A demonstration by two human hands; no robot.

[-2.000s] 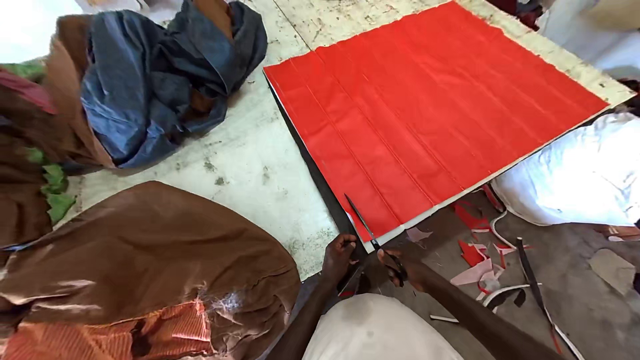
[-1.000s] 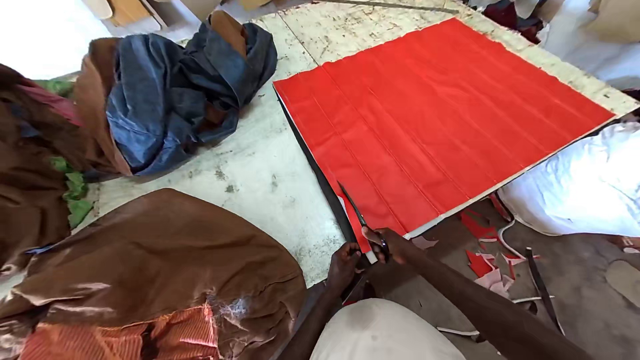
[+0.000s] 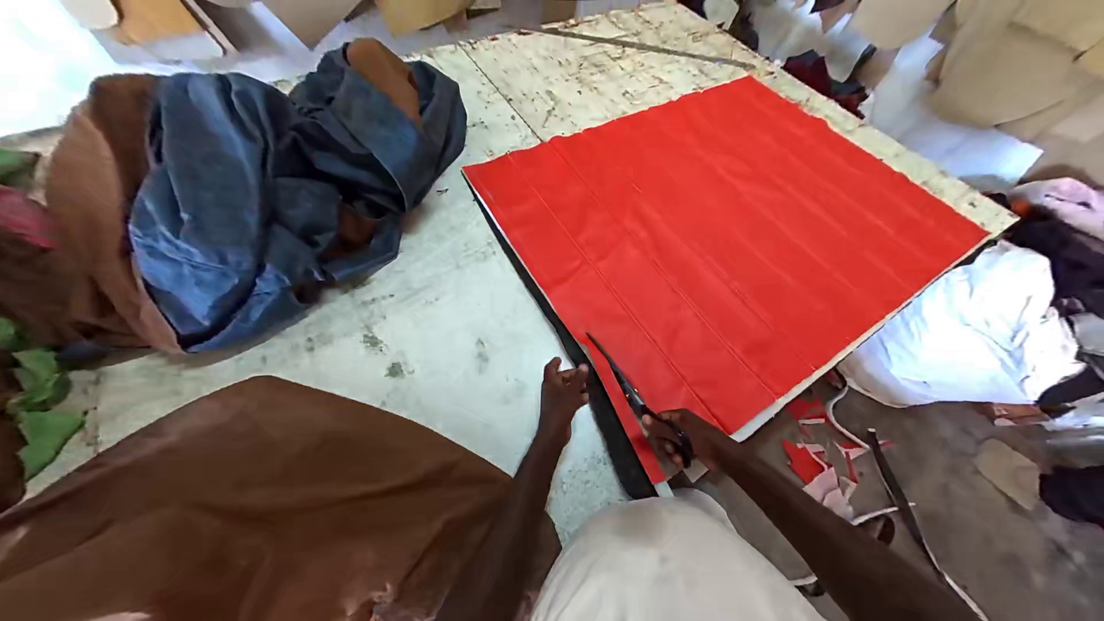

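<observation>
A large square red sheet [image 3: 690,250] with parallel crease lines lies on the pale worktable, above a white layer and a black layer [image 3: 614,444] that shows along its left edge. My right hand [image 3: 681,435] holds black scissors [image 3: 623,384], their blades reaching over the sheet near its lower left edge. A narrow red strip [image 3: 623,414] lies left of the blades, partly cut from the sheet. My left hand [image 3: 565,392] is just left of this edge, fingers bent and thumb up beside the black layer; whether it grips anything is unclear.
Brown material [image 3: 259,483] covers the table's near left. Crumpled blue and brown material [image 3: 250,198] lies behind it. A white bundle [image 3: 966,328] sits by the table's right edge. Red and white scraps [image 3: 815,474] and a dark strip [image 3: 901,500] lie on the floor.
The scissors have moved farther up along the red sheet's left edge, and the red strip beside them is longer. My left hand has moved from the near corner up along that edge.
</observation>
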